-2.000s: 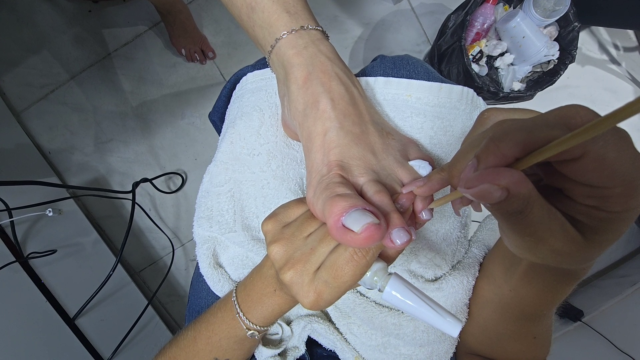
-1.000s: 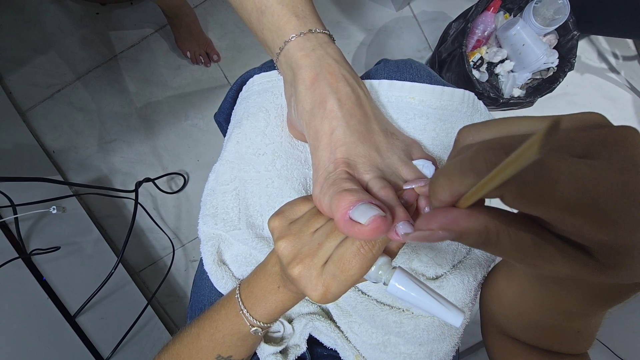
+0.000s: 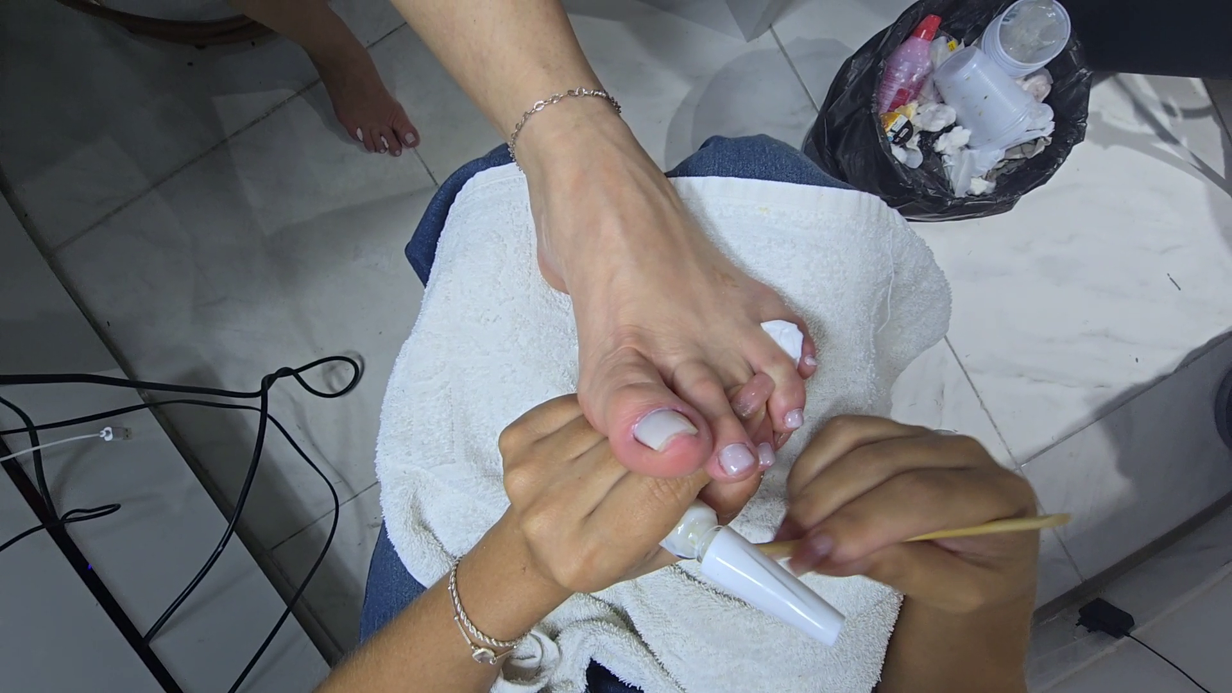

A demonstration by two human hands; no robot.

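Note:
Another person's foot (image 3: 645,260), with a chain anklet and pale polished toenails, rests over a white towel (image 3: 462,385) on my lap. My left hand (image 3: 597,500) grips around the toes from below and also holds a nail polish bottle (image 3: 689,532) with its white cap (image 3: 770,585) pointing down to the right. In my right hand (image 3: 914,510) is a thin wooden stick (image 3: 991,527); its near end lies beside the cap, partly hidden by my fingers. A white wad (image 3: 784,338) sits between the smallest toes.
A bin with a black bag (image 3: 837,125) holds plastic cups and used cotton at the upper right. Black cables (image 3: 255,462) loop at the left. Another bare foot (image 3: 371,111) stands on the tiled floor at the upper left. A black adapter (image 3: 1105,617) lies at the lower right.
My right hand has moved down from the smaller toes to beside the bottle's cap, with the stick still in it. My left hand keeps its hold on the toes and bottle.

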